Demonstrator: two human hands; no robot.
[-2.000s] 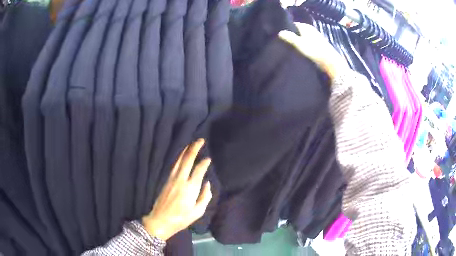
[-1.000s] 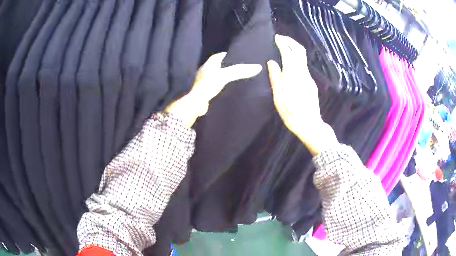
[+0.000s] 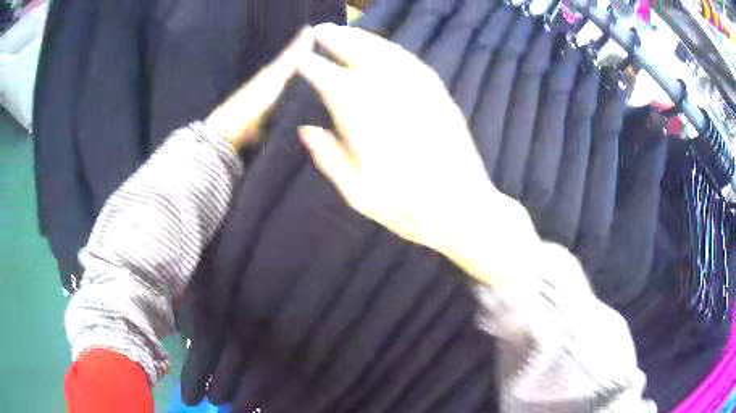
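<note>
A row of black jackets (image 3: 339, 266) hangs close together and fills the middle of the view, its sleeves running up to the right (image 3: 516, 105). My right hand (image 3: 387, 137) is large and blurred in front of the jackets at upper centre, thumb apart from the fingers, with nothing seen held. My left hand (image 3: 262, 97) reaches up beside it among the jackets. Its fingers are partly hidden behind my right hand, so its grip cannot be told. More black garments (image 3: 97, 121) hang at the left.
A metal rail (image 3: 646, 64) with black hangers (image 3: 714, 149) runs along the upper right. Magenta cloth (image 3: 714, 383) shows at the lower right edge. Green floor (image 3: 28, 282) is at left, with a white object (image 3: 24, 60) above it. Something blue (image 3: 194, 403) lies at the bottom.
The view has swung left along the row, so the hangers and magenta garments sit farther right. My hands have come together, the right now overlapping the left.
</note>
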